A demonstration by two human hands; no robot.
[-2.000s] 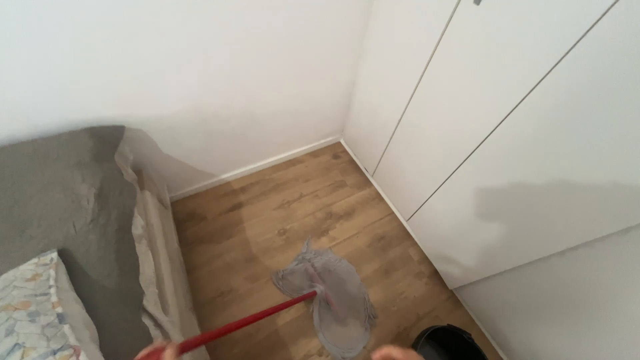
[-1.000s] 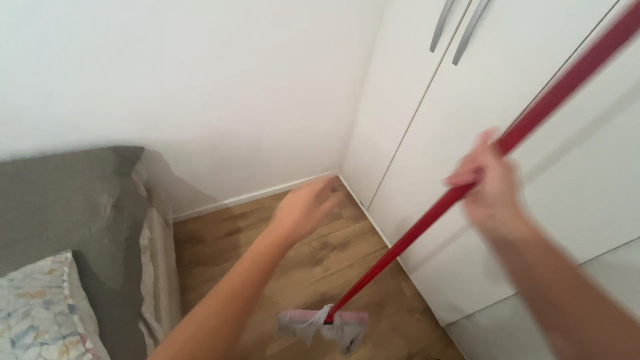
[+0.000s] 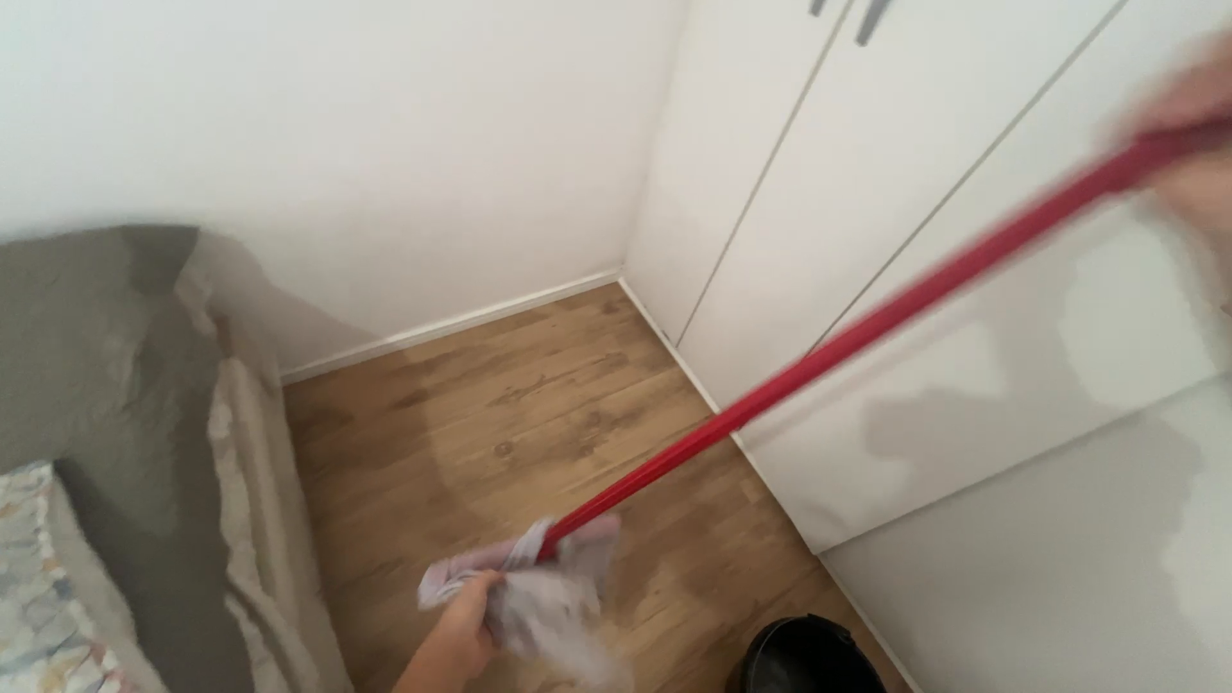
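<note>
A red pole (image 3: 818, 361) slants across the view, its upper end in my right hand (image 3: 1184, 144), which is blurred and partly cut off at the right edge. At the pole's lower end, a pale grey-pink cloth (image 3: 553, 602) is draped about the head, with part of it hanging loose and blurred. Low in the view, my left hand (image 3: 472, 621) grips the cloth beside the pole's end, thumb on top. The head under the cloth is mostly hidden.
A black bucket (image 3: 804, 659) stands on the wood-look floor (image 3: 539, 414) at the bottom. White cupboard doors (image 3: 866, 192) line the right side. At the left is a bed with a grey cover (image 3: 125, 385) and a patterned pillow (image 3: 58, 597). A white wall (image 3: 385, 144) lies ahead.
My left hand has moved down from above the floor and taken hold of the cloth. My right hand has moved up and right with the pole, which now leans further over.
</note>
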